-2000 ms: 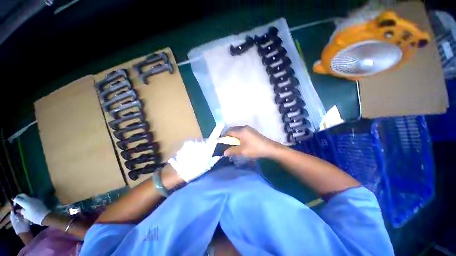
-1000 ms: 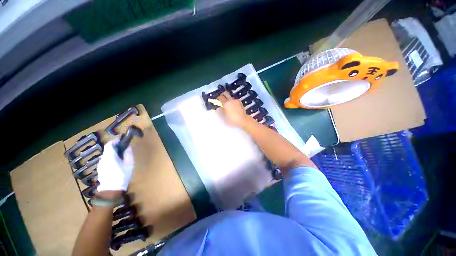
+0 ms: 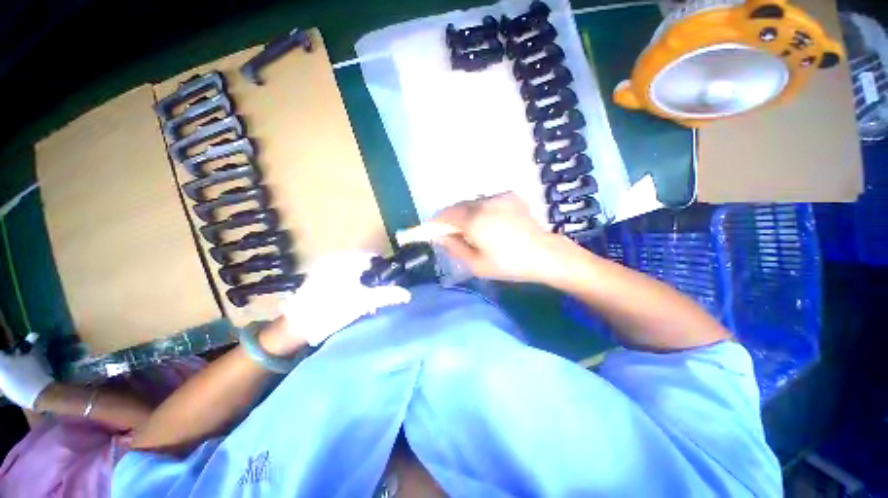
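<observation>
My left hand (image 3: 336,295), in a white glove, holds a black bracket-shaped part (image 3: 399,265) close to my body, at the lower centre. My bare right hand (image 3: 501,238) holds a small pale yellow tool (image 3: 428,232) just above the part; whether its tip touches the part is unclear. A row of grey to dark parts (image 3: 226,185) lies on the brown cardboard sheet (image 3: 102,229), with one single part (image 3: 277,55) to its upper right. Black parts (image 3: 559,126) lie in a packed column on the white sheet (image 3: 458,146), with a few (image 3: 475,45) beside its top.
An orange animal-face fan or lamp (image 3: 725,73) stands at the upper right over brown cardboard (image 3: 779,165). Blue lattice crates (image 3: 764,272) are at the right. A white scrap (image 3: 637,197) lies at the white sheet's corner. Another person's gloved hand (image 3: 24,374) and pink sleeve show at the lower left.
Both hands have drawn back towards my body from the cardboard and the white sheet. My left hand has brought a part with it. The part my right hand was at now lies on the white sheet.
</observation>
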